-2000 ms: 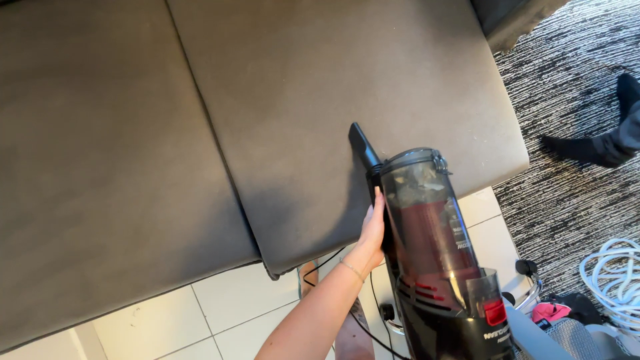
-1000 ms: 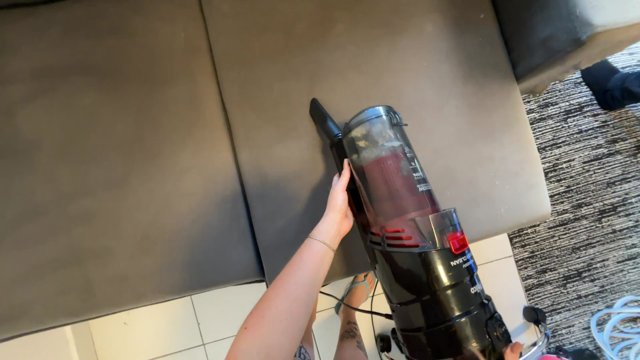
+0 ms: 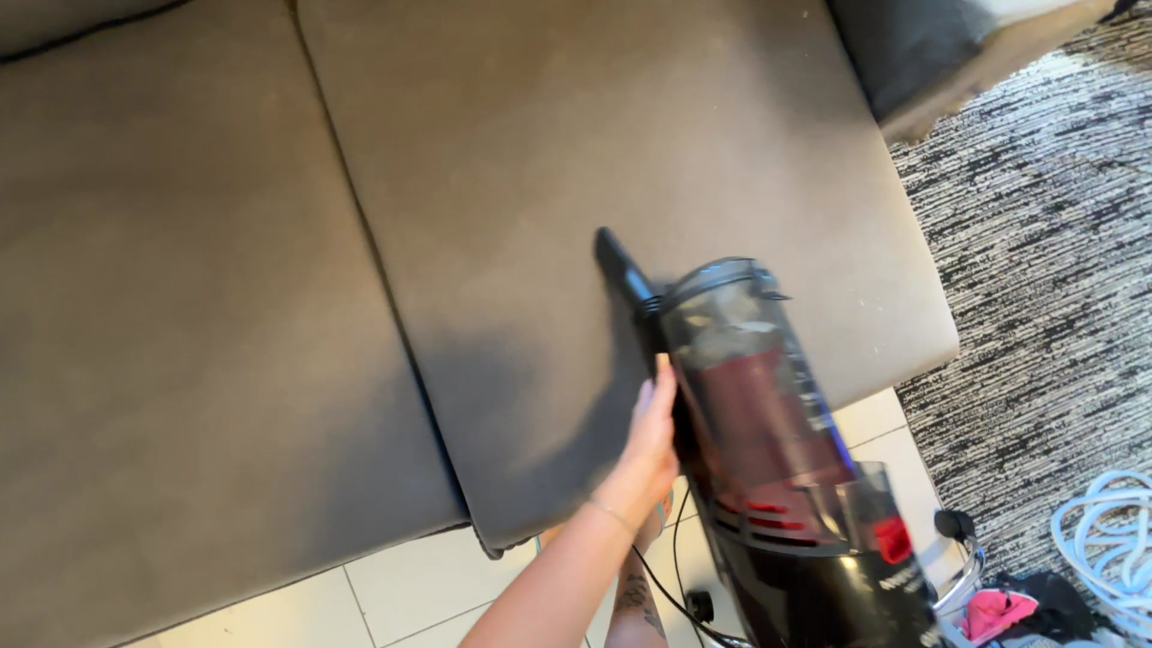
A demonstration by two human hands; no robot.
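Note:
A black handheld vacuum cleaner (image 3: 774,450) with a see-through dust bin, a dark red core and a red button slants over the sofa's front edge. Grey fluff shows in the upper part of its bin. Its narrow black crevice nozzle (image 3: 623,270) points up and left, over the right seat cushion (image 3: 540,162) of a grey-brown sofa. Along the left side of the vacuum, my left hand (image 3: 655,427) supports it, the fingers partly hidden behind the body. My right hand is out of view. Small pale specks lie near the cushion's right corner.
A dark seam separates the left cushion (image 3: 180,315). A black cord (image 3: 666,589) hangs over the white floor tiles (image 3: 441,585) beside a foot and a tattooed lower leg. At right are a striped rug (image 3: 1053,297), a coiled pale blue hose (image 3: 1102,540) and a pink cloth (image 3: 997,614).
The vacuum and my left hand have shifted right over the cushion since one second ago. The dark sock on the rug, seen earlier, is out of view.

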